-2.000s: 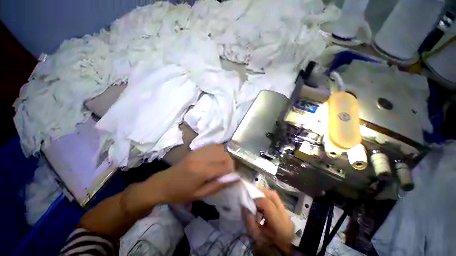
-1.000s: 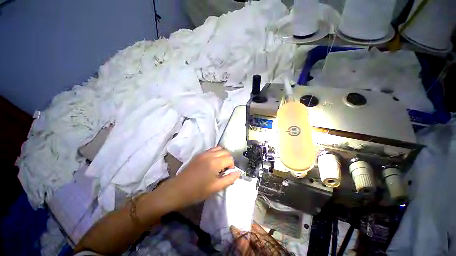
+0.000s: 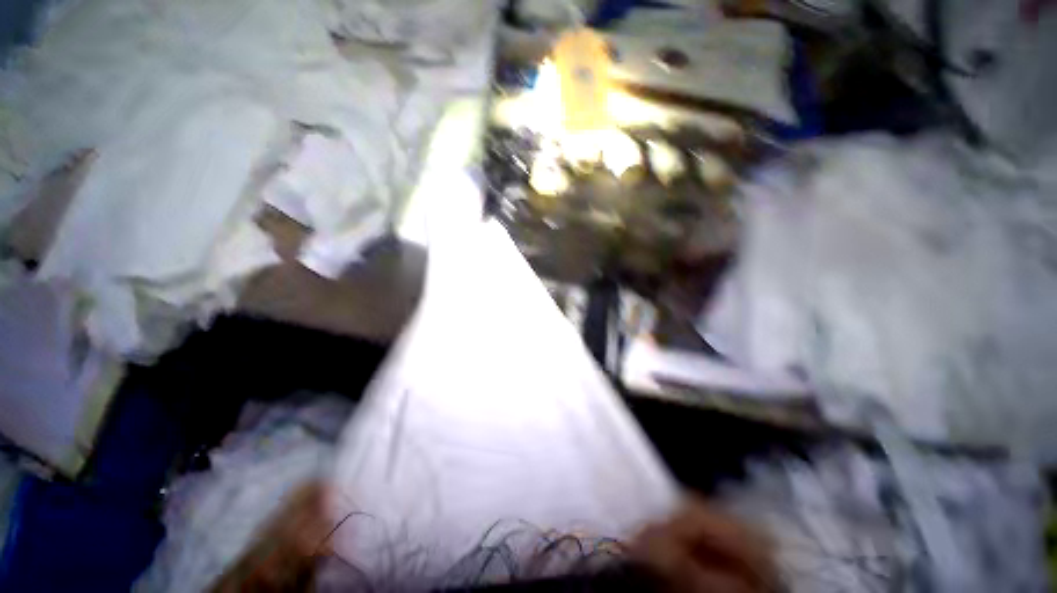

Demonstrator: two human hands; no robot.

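A white cloth panel (image 3: 475,382) is stretched from the needle area of the overlock machine (image 3: 626,197) down towards me, wide at the bottom and narrow at the top. My left hand (image 3: 282,542) holds its lower left side, blurred and cut off by the bottom edge. My right hand (image 3: 709,547) holds its lower right side, also blurred. The fingers are hard to make out. Lamp glare hides where the cloth meets the presser foot.
A large heap of white cloth (image 3: 151,127) lies at the left, and another white heap (image 3: 916,290) at the right. A pale board (image 3: 52,359) sticks out at the left above blue material (image 3: 81,533). More white cloth (image 3: 249,481) is low at the left.
The view has shifted, so the machine appears higher and further left. Both hands have moved down towards me and apart, with the cloth now spread between them and the machine.
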